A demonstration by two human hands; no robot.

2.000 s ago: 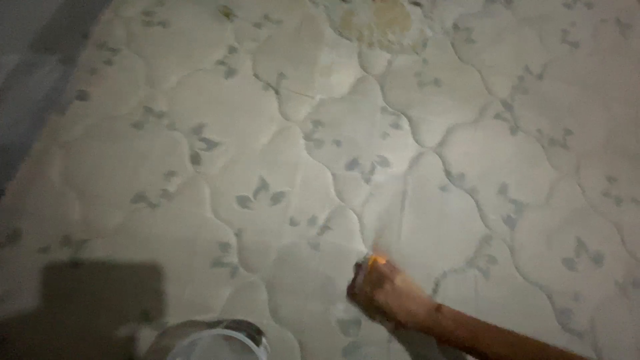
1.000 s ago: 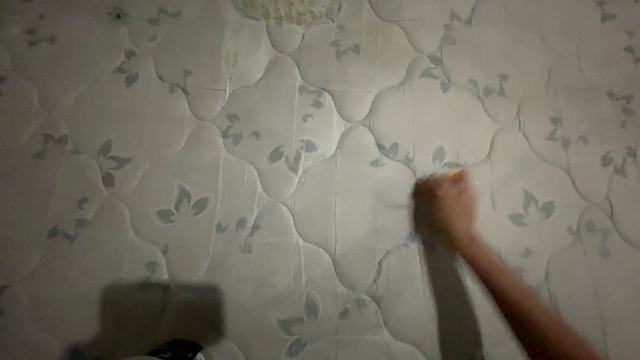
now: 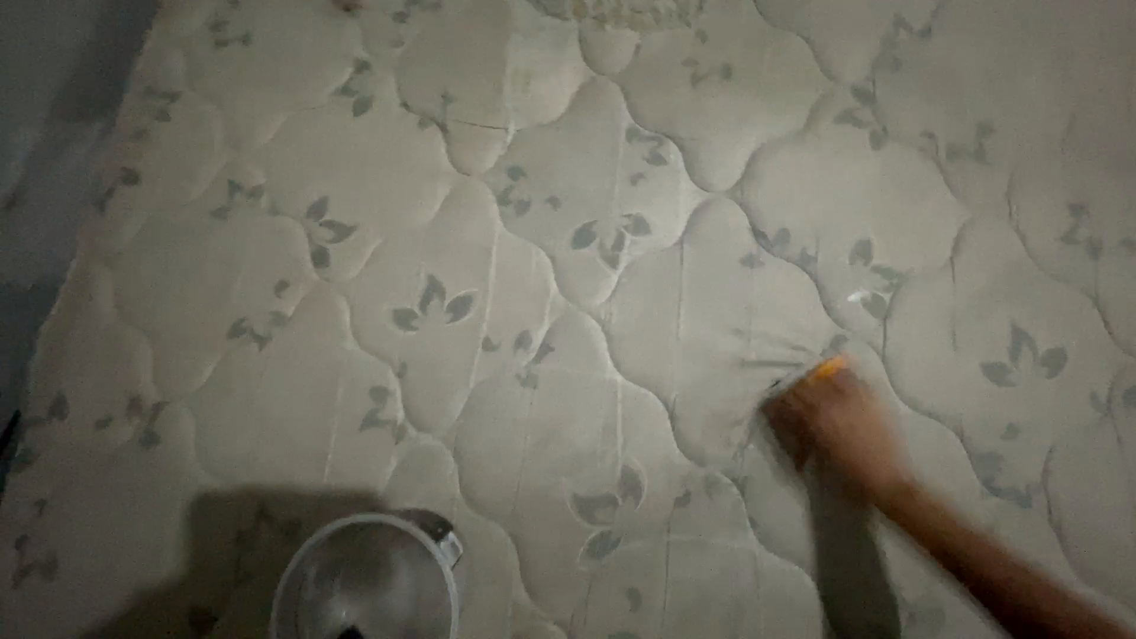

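Observation:
My right hand (image 3: 839,426) reaches in from the lower right, blurred, its fingers closed around a small object with an orange part (image 3: 830,366). The fist presses on a quilted mattress (image 3: 435,231) with a leaf pattern, and short creases fan out from the object's pale edge. What the object is cannot be made out. At the lower left, a round clear plastic container (image 3: 451,590) is cut off by the bottom edge of the view. My left hand is out of view.
A yellowish stained or worn patch (image 3: 635,12) shows at the top of the mattress. The mattress edge runs down the left side, with a darker grey surface (image 3: 53,115) beyond. A dark shadow lies behind the container.
My right hand has kept moving over the mattress with the small object in it. More of the clear container shows now than one second ago.

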